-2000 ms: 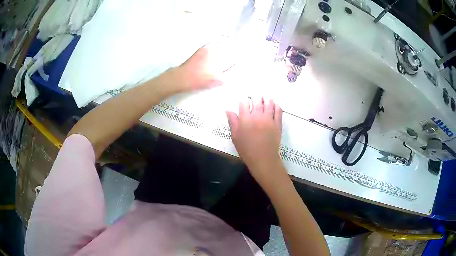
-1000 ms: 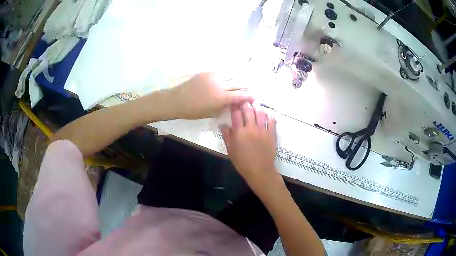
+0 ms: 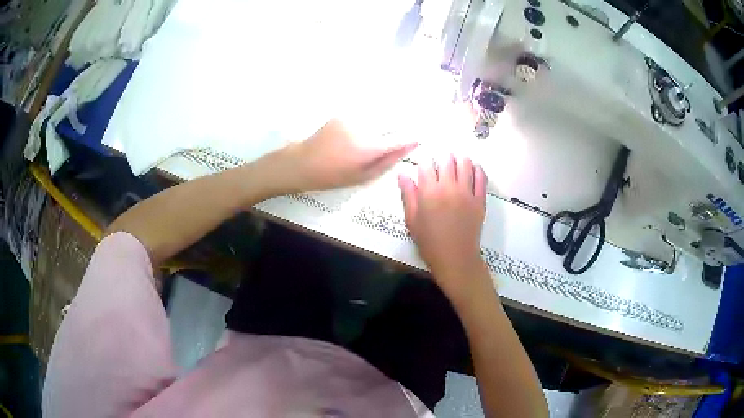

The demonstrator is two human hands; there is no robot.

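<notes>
White fabric (image 3: 220, 90) spreads over the table left of the needle area, mostly washed out by glare. The white sewing machine (image 3: 587, 90) stands at the upper right; its needle area is lost in the bright light. My left hand (image 3: 347, 155) lies at the fabric's near edge, fingers pointing right; whether it pinches cloth cannot be told. My right hand (image 3: 445, 200) lies palm down just right of it, fingers slightly spread and pointing to the machine, apart from the left fingertips.
Black scissors (image 3: 581, 229) lie right of my right hand, below the machine arm. A ruler strip (image 3: 571, 287) runs along the front table edge. Crumpled white pieces (image 3: 106, 37) are heaped at the upper left over blue. A small metal part (image 3: 648, 260) is near the right end.
My left hand first came down and right to my right hand, then the two parted slightly. My right hand has moved a little right. More of the ruler strip shows at left than a second ago.
</notes>
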